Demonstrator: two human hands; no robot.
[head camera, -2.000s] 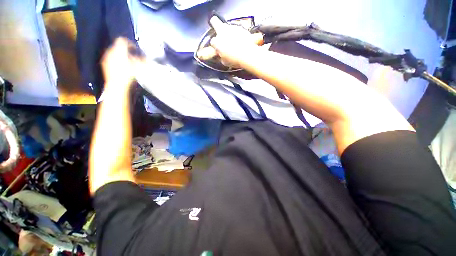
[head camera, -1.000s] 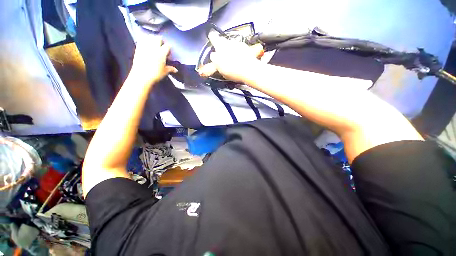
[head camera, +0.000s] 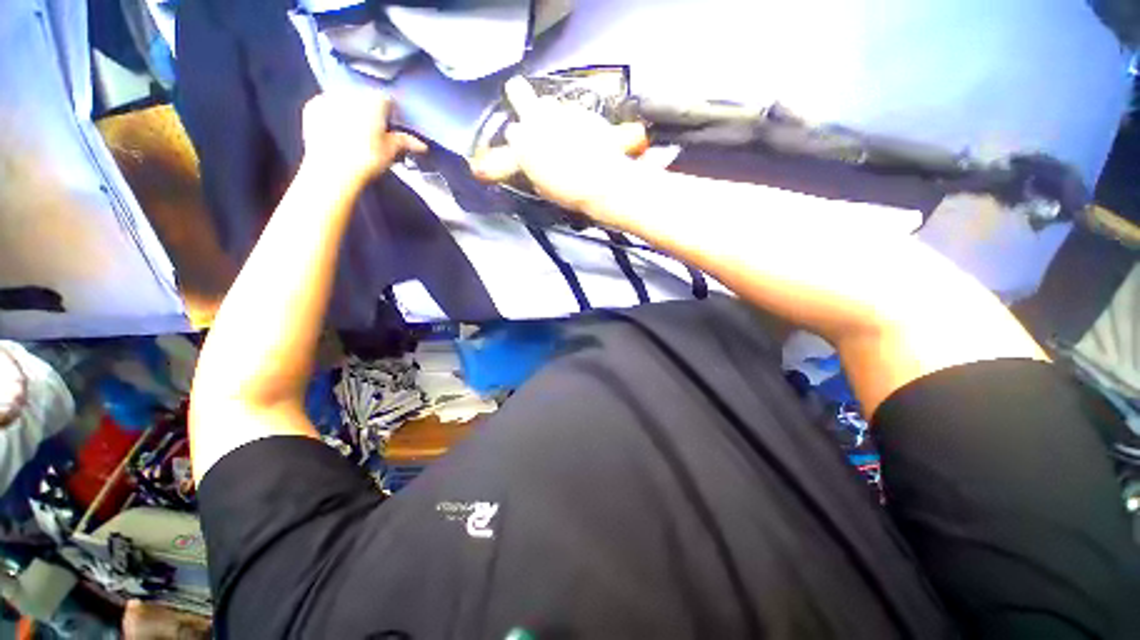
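My right hand (head camera: 569, 148) is closed round the handle of the steam iron (head camera: 598, 90), whose wire-like frame shows around my fingers. The iron is on the garment (head camera: 525, 256), white with narrow dark stripes and joined to dark cloth (head camera: 419, 238), near the table's front edge. My left hand (head camera: 356, 138) is at the dark cloth, left of the iron; its thumb points right, and whether its fingers pinch the cloth is unclear. The dark hose (head camera: 813, 135) runs from the iron to the right.
The pale ironing table (head camera: 1000, 63) reaches to the back. Dark and white garment pieces (head camera: 238, 113) lie on the left, beside a brown-orange patch (head camera: 156, 169). Blue scraps (head camera: 506, 354) and heaped cloth are below the front edge. Part of a person in white (head camera: 38, 406) shows far left.
Since the earliest frame, my left hand has moved right, and more dark cloth lies across the front of the table. Since the last one, the iron and my right hand have shifted slightly left.
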